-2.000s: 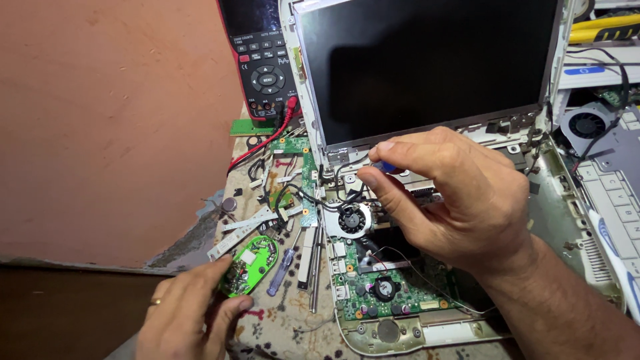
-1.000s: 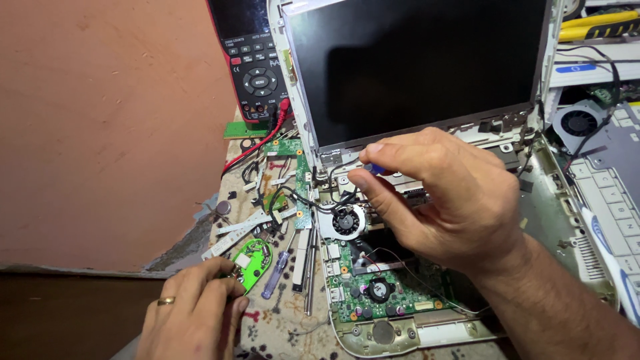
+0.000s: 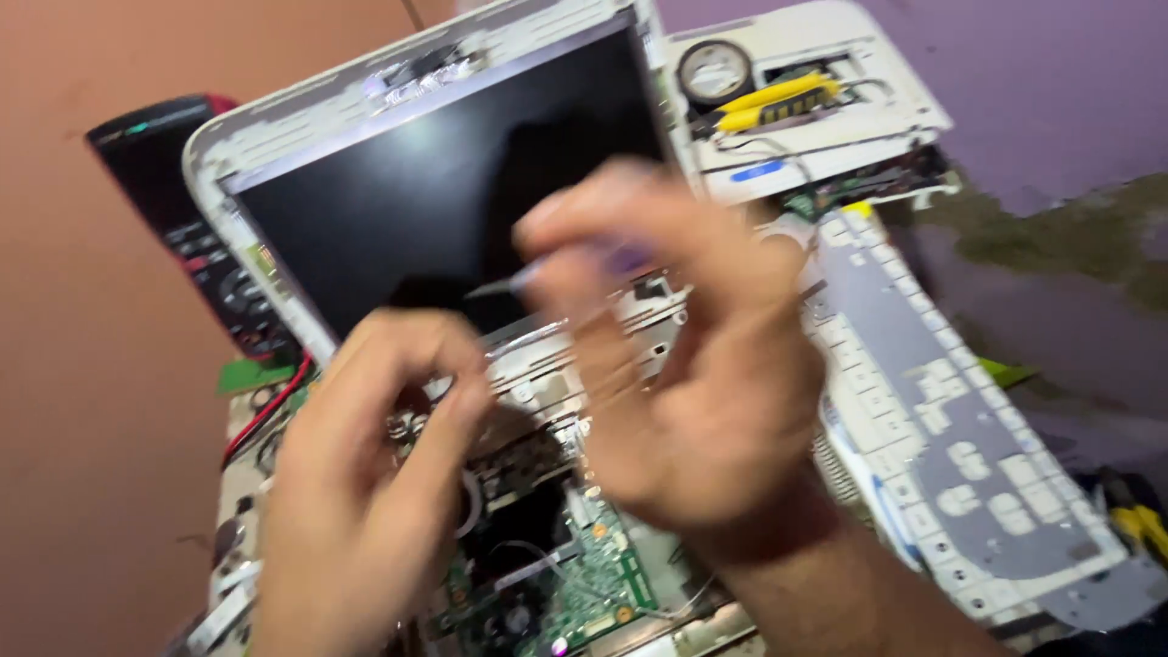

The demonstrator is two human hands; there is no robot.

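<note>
My right hand (image 3: 693, 356), blurred, holds a small screwdriver (image 3: 584, 269) with a purple-blue handle, its thin tip pointing left in front of the dark laptop screen (image 3: 447, 182). My left hand (image 3: 374, 465) is raised over the left part of the opened laptop, thumb and forefinger close together; whether anything is between them cannot be told. Below both hands lies the laptop's green circuit board (image 3: 593, 566), with metal brackets and thin wires about it. The left hand hides the board's left part.
A multimeter (image 3: 192, 219) with a red lead stands at the left. At the right are a detached keyboard (image 3: 949, 420), a white laptop casing (image 3: 894, 100) and yellow-handled pliers (image 3: 785, 100). More yellow-handled pliers (image 3: 1141, 525) lie at the lower right edge.
My left hand has left the small bright green board at the lower left and come up over the laptop, near my right hand. The view has shifted and tilted strongly.
</note>
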